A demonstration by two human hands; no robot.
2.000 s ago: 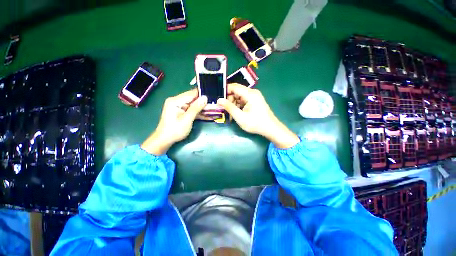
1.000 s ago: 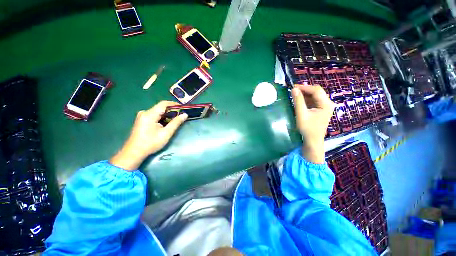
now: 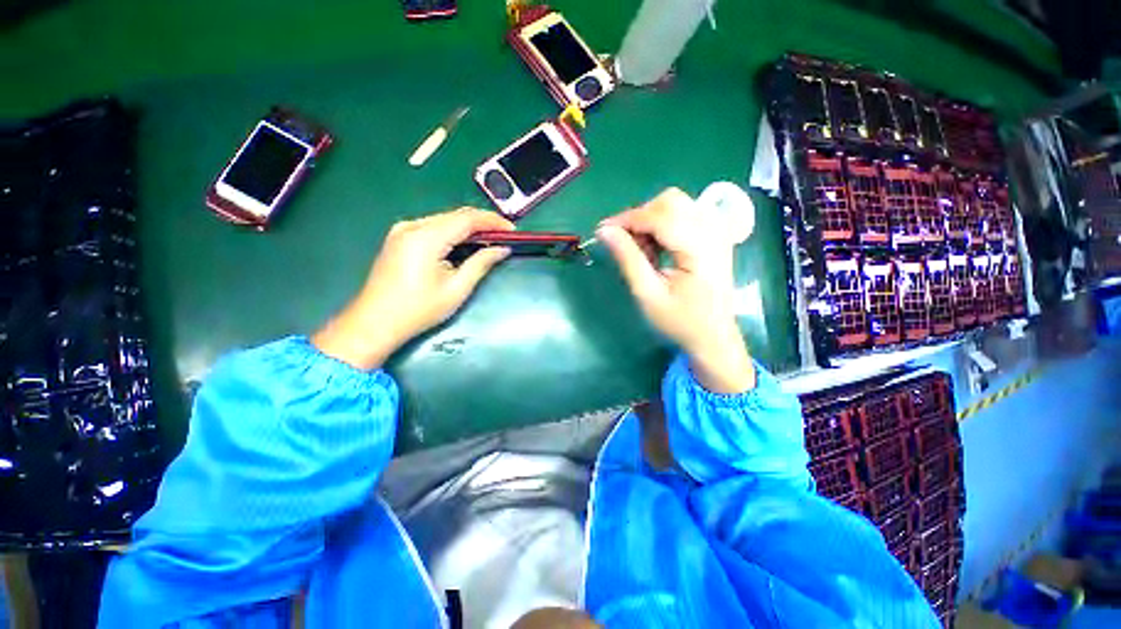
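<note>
A phone subassembly (image 3: 531, 241) is held nearly edge-on above the green worktop, its red side showing. My left hand (image 3: 424, 273) grips its left end between thumb and fingers. My right hand (image 3: 670, 264) is at its right end, thumb and index finger pinched close together beside the unit's tip. Something small and pale shows between the right fingertips and the unit, too small to identify. My left fingers hide the unit's left end.
More units lie beyond my hands (image 3: 532, 167), (image 3: 563, 57) and at left (image 3: 267, 166). A small hand tool (image 3: 438, 138), a white round item (image 3: 724, 213), a metal post (image 3: 664, 39), a black tray (image 3: 68, 320) and a loaded tray (image 3: 904, 221) surround them.
My right hand has moved left from beside the loaded tray to the unit's right end. My left hand still holds the unit, now turned more edge-on. The camera view has shifted.
</note>
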